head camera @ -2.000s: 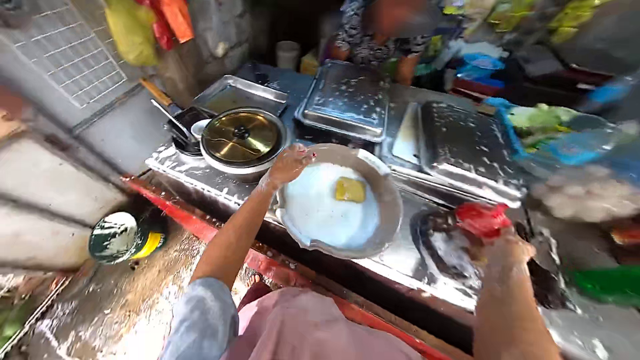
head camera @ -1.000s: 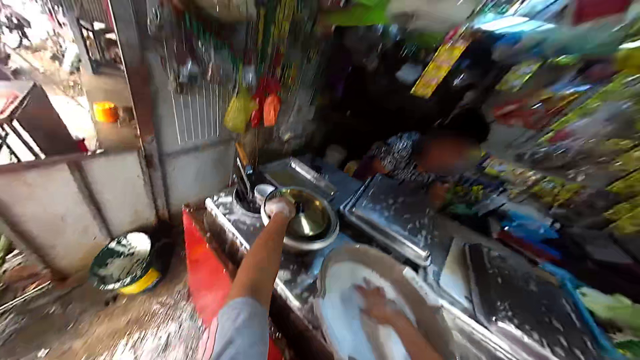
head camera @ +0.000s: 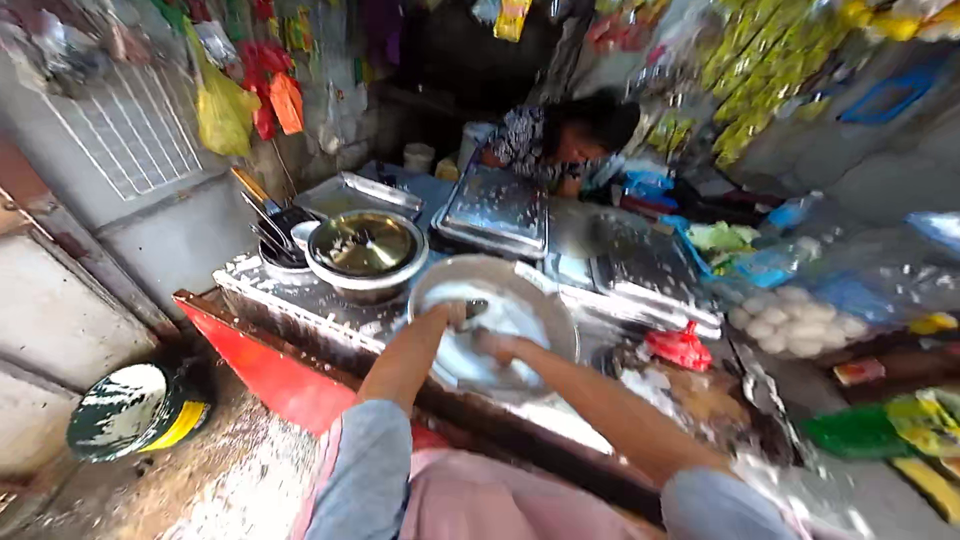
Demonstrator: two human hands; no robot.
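A wide round basin [head camera: 559,322] holding whitish, soapy-looking water stands at the counter's front edge. Both of my hands are inside it. My left hand [head camera: 457,311] is at the basin's left part, against a small dark object [head camera: 476,306] that is too blurred to name; whether the fingers grip it is unclear. Close beside it, my right hand [head camera: 499,346] is low over the water, blurred, its fingers hard to make out. Left of the basin, a pot with a gold-coloured metal lid [head camera: 364,244] stands near a container of utensils [head camera: 277,240].
Metal lids [head camera: 499,210] cover trays behind the basin, where a person [head camera: 570,139] leans over. A red plastic bag [head camera: 679,347] lies to the right, before a bag of eggs [head camera: 795,321]. A dark bucket with a yellow band [head camera: 139,411] sits on the ground at left.
My left hand has come from the gold-coloured lid into the basin. My right hand, by the red bag two seconds ago, is in the basin. The view has swung left and back.
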